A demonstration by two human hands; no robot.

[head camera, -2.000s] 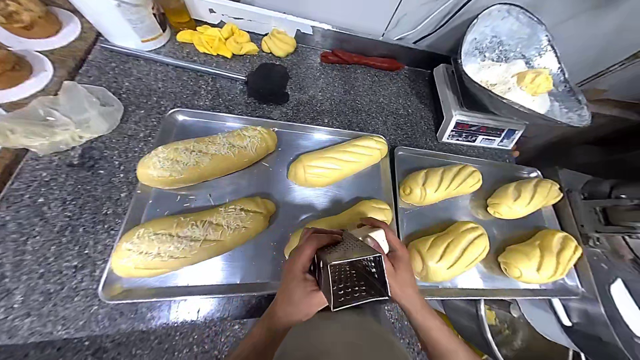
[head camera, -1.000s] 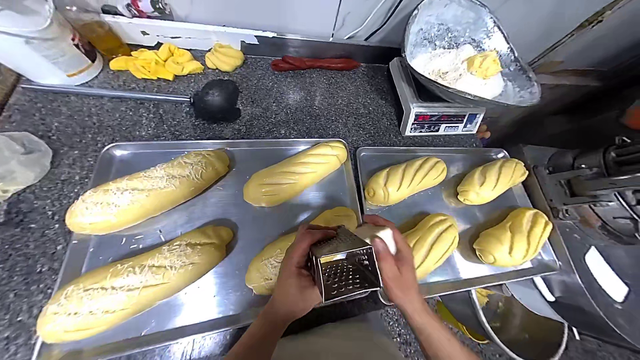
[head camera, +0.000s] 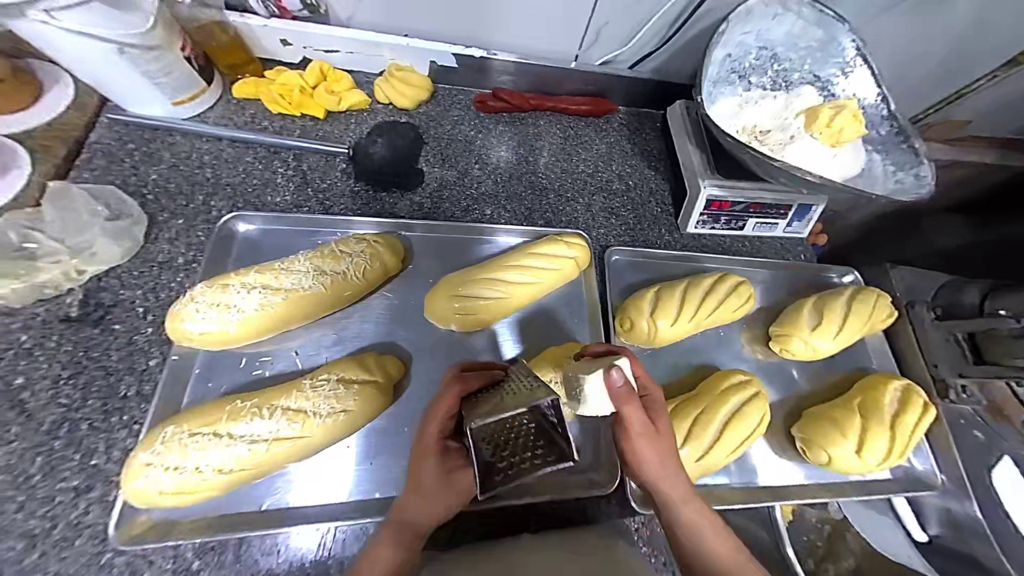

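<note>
My left hand [head camera: 448,440] grips a metal box grater [head camera: 520,432] by its side, its open end toward me. A white block of cheese [head camera: 590,387] is in my right hand [head camera: 640,416], close to the grater's right face. Beneath both, partly hidden, a dough loaf [head camera: 552,364] lies on the left metal tray [head camera: 448,376]. Two long loaves, an upper one [head camera: 288,292] and a lower one [head camera: 264,432], carry white shreds on that tray. A scored loaf [head camera: 508,282] without visible shreds lies at its upper right. Several scored loaves [head camera: 684,310] rest on the right tray [head camera: 752,264].
Behind the trays are a black-headed tool with a metal handle [head camera: 388,156], yellow dough pieces [head camera: 308,88], a red strip [head camera: 546,102] and a digital scale [head camera: 752,210] bearing a metal scoop of flour [head camera: 768,136]. A plastic bag [head camera: 72,232] and white bucket [head camera: 128,60] stand left.
The block in my right hand now shows more fully, slightly apart from the grater; earlier it was against or closer to it. My left hand keeps holding the grater. The view has shifted.
</note>
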